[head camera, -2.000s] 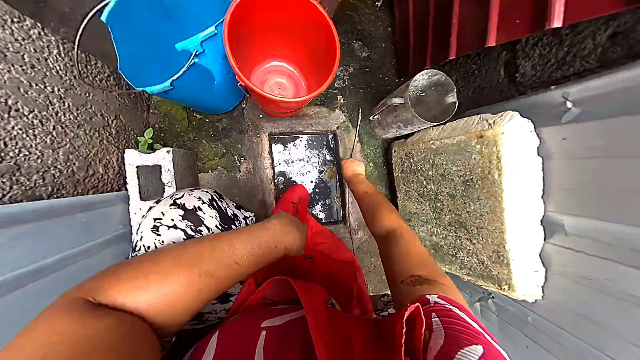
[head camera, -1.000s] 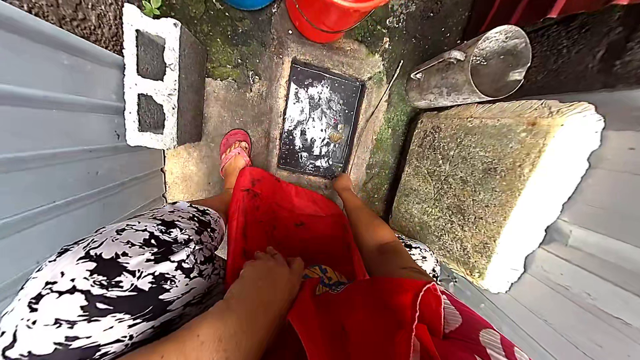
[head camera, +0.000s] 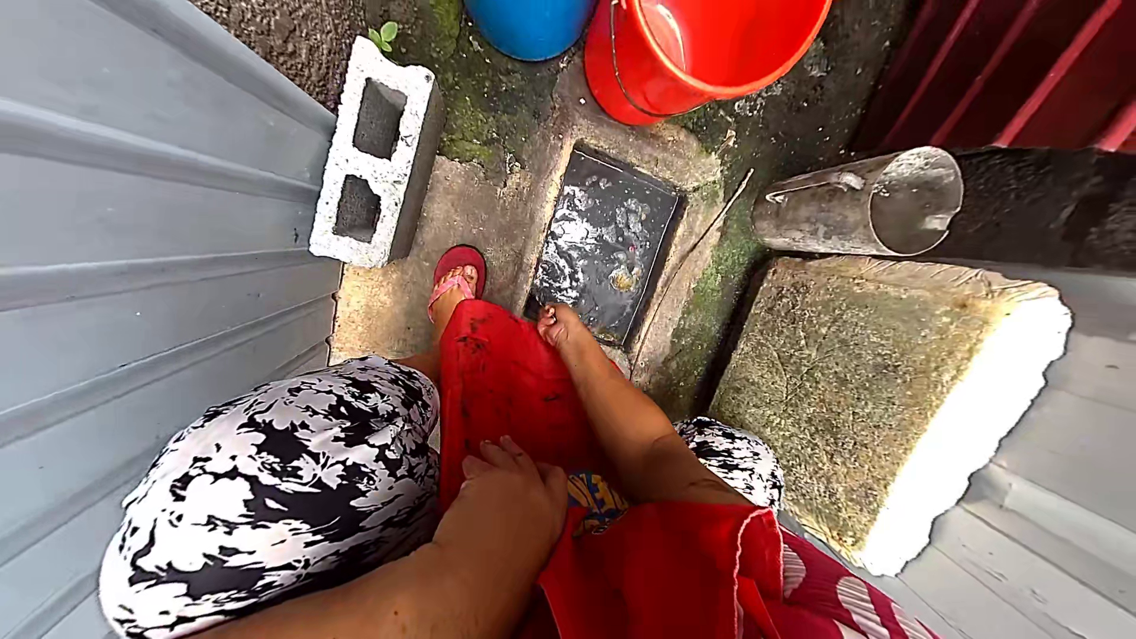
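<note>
A red apron (head camera: 524, 382) with dark smudges spreads over the lap between the patterned trouser legs. My left hand (head camera: 508, 493) lies on it, fingers close together; whether they pinch cloth cannot be told. My right hand (head camera: 561, 327) has curled fingers at the apron's far edge and seems to grip it, beside the near rim of a rectangular pit. Dark water (head camera: 603, 244) with whitish foam or reflections fills this pit, framed by a concrete rim (head camera: 688, 160). Along the right rim runs a thin stick or wire (head camera: 710, 226).
A hollow concrete block (head camera: 377, 164) stands left, near a sandalled foot (head camera: 459, 275). Beyond the pit are a red bucket (head camera: 630, 80) and a blue bucket (head camera: 532, 22). On the right are a dirty jug (head camera: 825, 209) and a rough slab (head camera: 861, 373), between metal sheets (head camera: 177, 213).
My left hand, covered by red cloth over the pit two seconds ago, has come back onto the lap. The apron now spreads flat there. The view has shifted.
</note>
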